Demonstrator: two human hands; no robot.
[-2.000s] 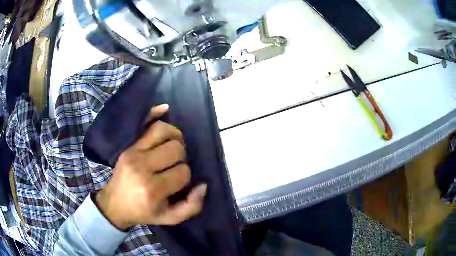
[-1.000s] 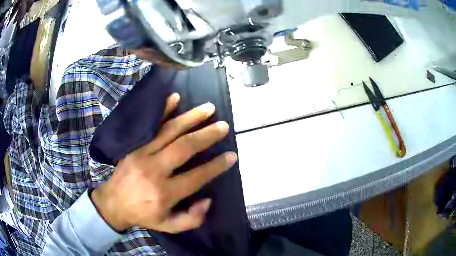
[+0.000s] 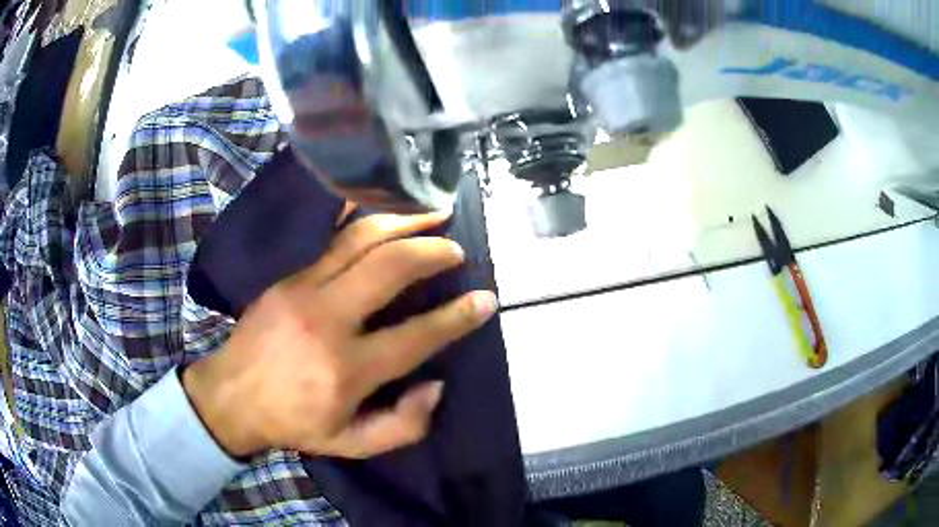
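Observation:
My left hand [image 3: 309,345] lies palm down on a dark fabric band [image 3: 479,412], fingers apart and pointing right. Its upper fingertips are close to the shiny curved metal cover [image 3: 345,113] of the sewing machine. The band runs from under the machine head down past the table's front edge. A dark flap of it folds out to the left over the plaid fabric [image 3: 165,237], which is bunched left of the needle area. The cover hides most of the presser foot and the needle tip. My right hand is not in view.
Thread snips [image 3: 791,293] with yellow-green and orange handles lie on the white table [image 3: 638,360] at right. A black flat rectangle [image 3: 791,134] lies behind them. Grey round knobs [image 3: 557,213] hang from the machine head. A ruler-marked edge [image 3: 659,453] borders the table's front.
The view has shifted, so the machine head looks larger and farther right, showing its lettering. My left hand's fingers, curled at first, have spread and reached toward the band's right edge.

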